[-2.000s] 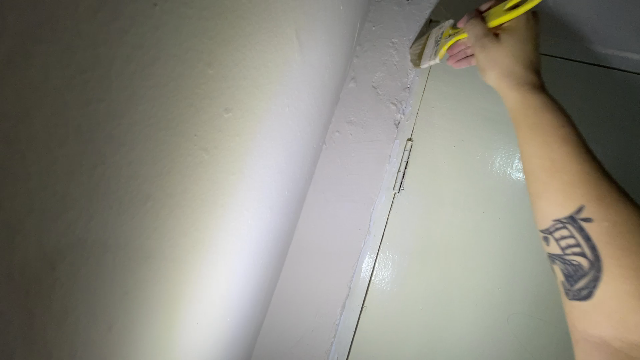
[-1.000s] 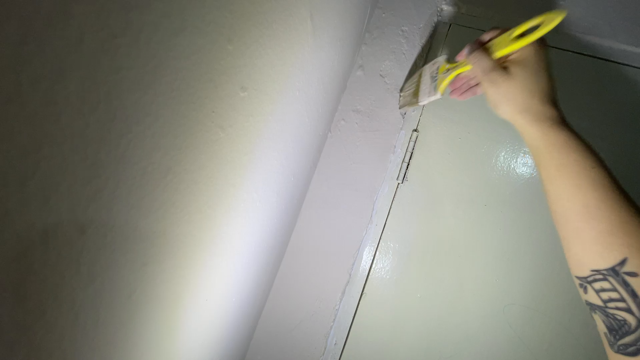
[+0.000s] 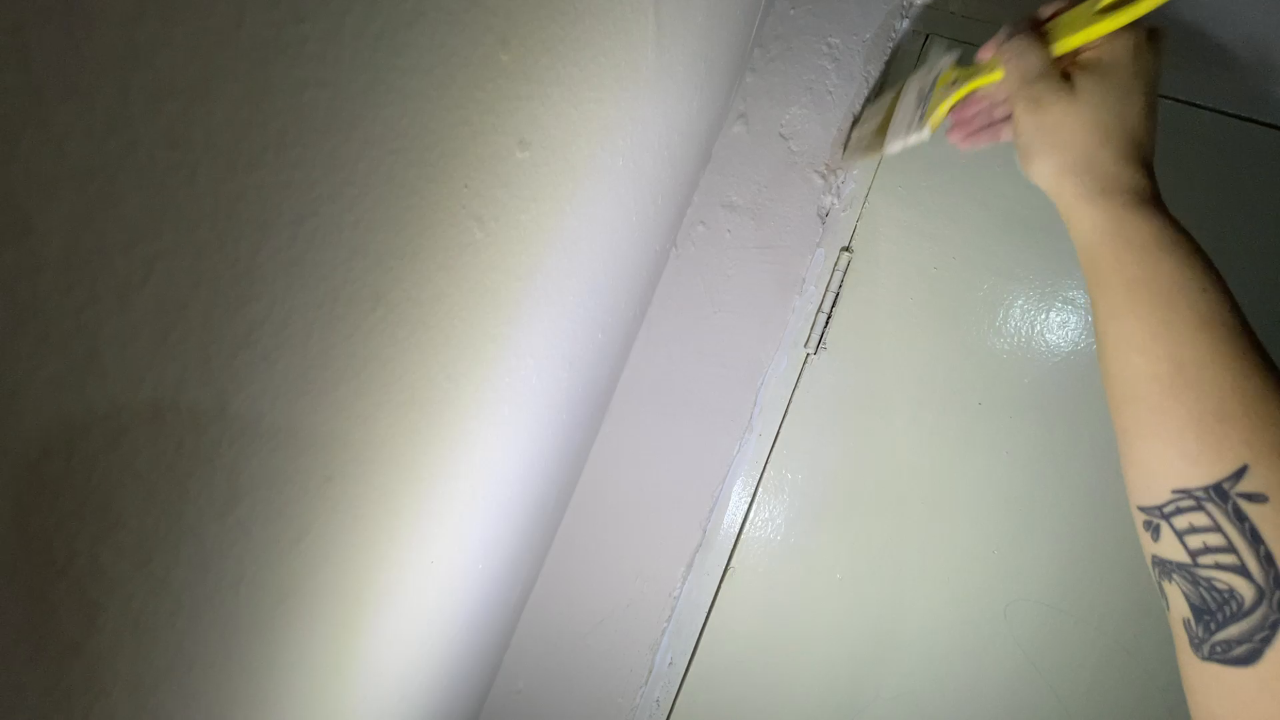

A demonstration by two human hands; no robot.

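Note:
My right hand (image 3: 1080, 120) is closed around the yellow handle of a flat paintbrush (image 3: 925, 105) at the upper right. The brush is blurred; its bristles lie at the narrow frame (image 3: 740, 480) along the edge of a glossy pale door (image 3: 930, 450), close to the rough plaster strip (image 3: 720, 260). Whether the bristle tips press on the surface cannot be told. A painted hinge (image 3: 829, 300) sits on the door's edge, below the brush. My left hand is out of the picture.
A broad pale wall (image 3: 330, 330) with a rounded, brightly lit corner fills the left side. Chipped, uneven plaster runs along the upper part of the strip beside the frame. Another panel (image 3: 1215, 180) lies in shadow at the far right.
From two seconds ago to one second ago, the right hand and brush moved down along the frame, from above the hinge to nearer it. The brush is still held.

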